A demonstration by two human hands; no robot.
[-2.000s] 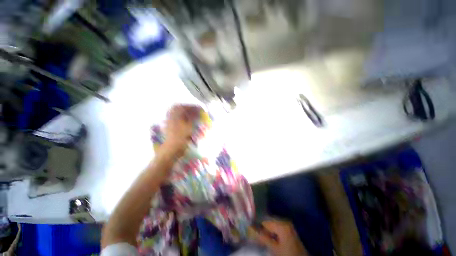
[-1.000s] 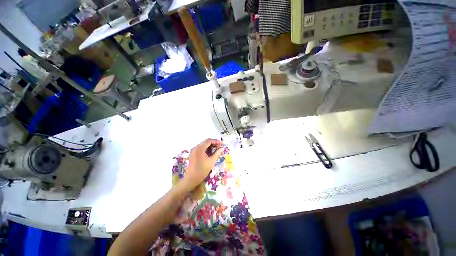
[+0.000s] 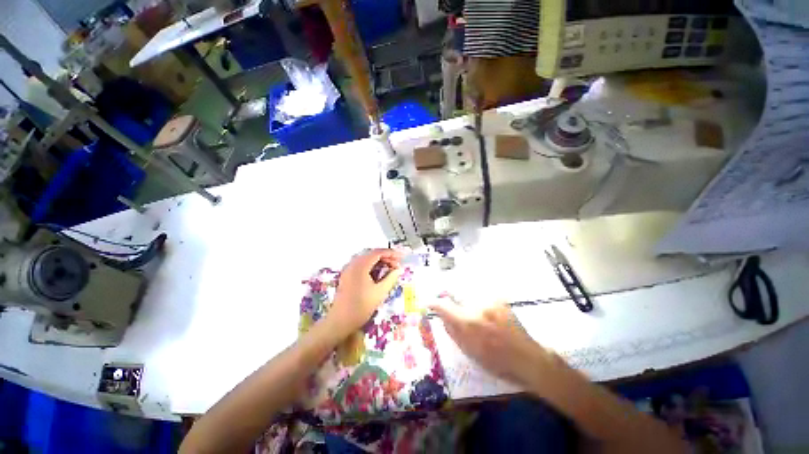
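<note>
The floral garment piece (image 3: 383, 355) lies on the white table below the needle area and hangs over the front edge. My left hand (image 3: 362, 288) has its fingertips pinched on the cloth's upper edge, just left of the presser foot (image 3: 424, 257). My right hand (image 3: 483, 332) is at the cloth's right edge, with its fingertips at the fabric; whether they grip it is unclear. The cream-white sewing machine head (image 3: 435, 199) stands right behind the hands. The cloth's edge at the needle is washed out by bright light.
Thread snips (image 3: 569, 279) lie right of the needle, and black scissors (image 3: 754, 291) lie far right below a hanging printed sheet (image 3: 754, 160). A switch box (image 3: 121, 387) and a second machine head (image 3: 75, 288) are at left. A blue bin (image 3: 701, 390) is below right.
My right hand has come into view and reached the cloth's right edge. My left hand stays near the needle, pinching the cloth. The view has shifted slightly.
</note>
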